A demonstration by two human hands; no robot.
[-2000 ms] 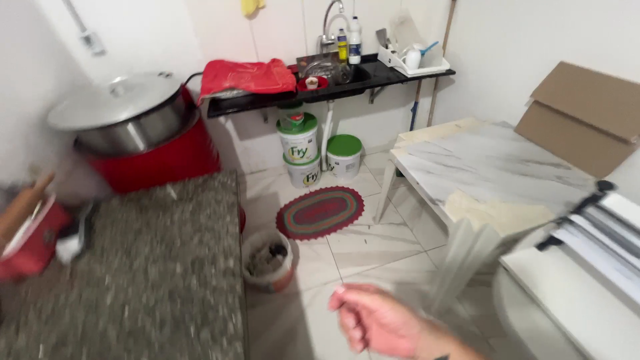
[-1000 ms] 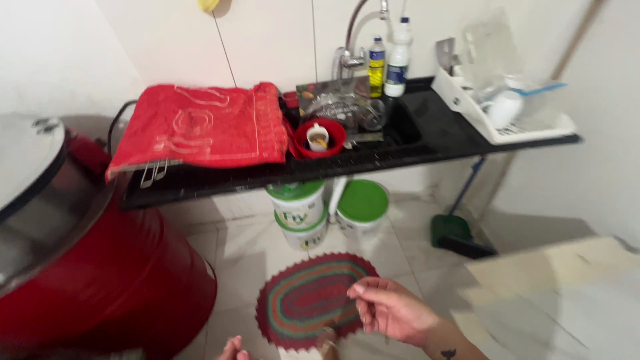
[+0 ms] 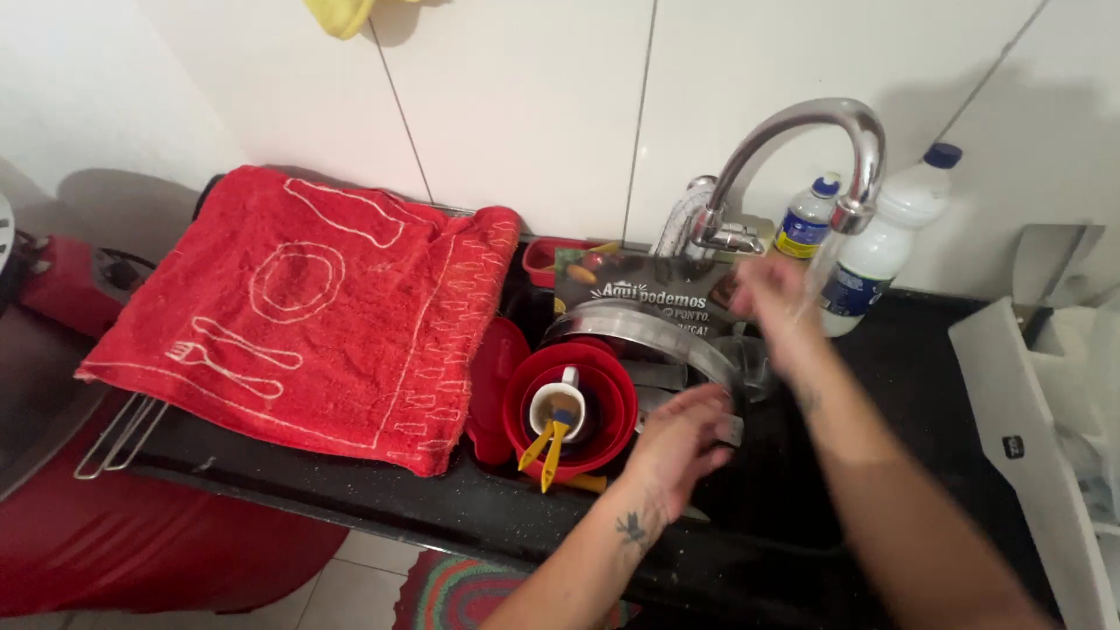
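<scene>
My left hand (image 3: 678, 446) hangs over the black sink, fingers apart and holding nothing, just right of nested red bowls (image 3: 623, 385). In the bowls stands a white cup (image 3: 535, 404) with yellow-handled brushes (image 3: 553, 446). My right hand (image 3: 774, 302), blurred, is raised beneath the spout of the chrome faucet (image 3: 853, 214), by its lever; water seems to run beside it. Its fingers look apart with nothing in them. A clear round lid or dish rim (image 3: 647, 325) and a dark printed sheet (image 3: 647, 284) lie behind my left hand.
A red towel (image 3: 306, 324) covers things on the left counter, with wire handles (image 3: 118, 437) poking out. Behind the sink stand a dish soap bottle (image 3: 803, 223) and a white bottle (image 3: 892, 227). At right is a white dish rack (image 3: 1006, 411); a round rug (image 3: 464, 586) lies below.
The view has moved up close to the sink. Both hands, earlier over the floor, are now above the sink, the right one up at the faucet.
</scene>
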